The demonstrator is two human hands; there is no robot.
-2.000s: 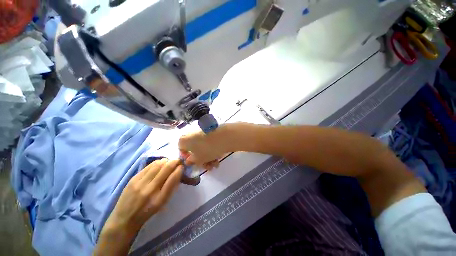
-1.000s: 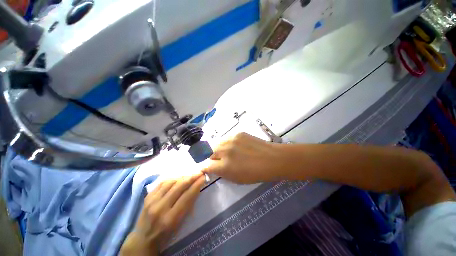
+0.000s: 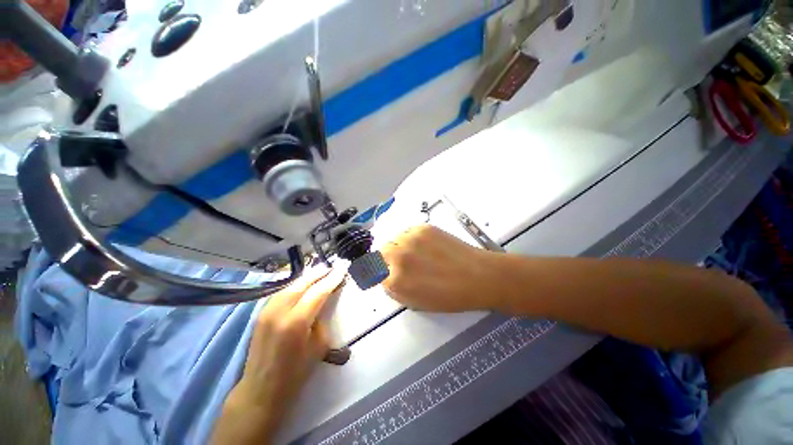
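Note:
The light blue cloth lies left of the needle area, running under the machine head. My left hand lies flat near the presser foot, its fingertips at the bright needle area; whether it pinches cloth is hidden by glare. My right hand is bent with its knuckles up, just right of the dark ribbed block beside the foot. Its fingertips are hidden behind the block and hand. The white sewing machine head stands over both hands.
A shiny curved metal guard hangs at the head's left end. A silver hinged piece sits on the bed. A ruler strip runs along the near edge. Red and yellow-handled scissors lie at the far right. Striped dark clothing shows below the table.
My left hand has moved up toward the needle. My right hand has shifted slightly right, apart from the left. A small dark piece on the bed shows again below my left fingers.

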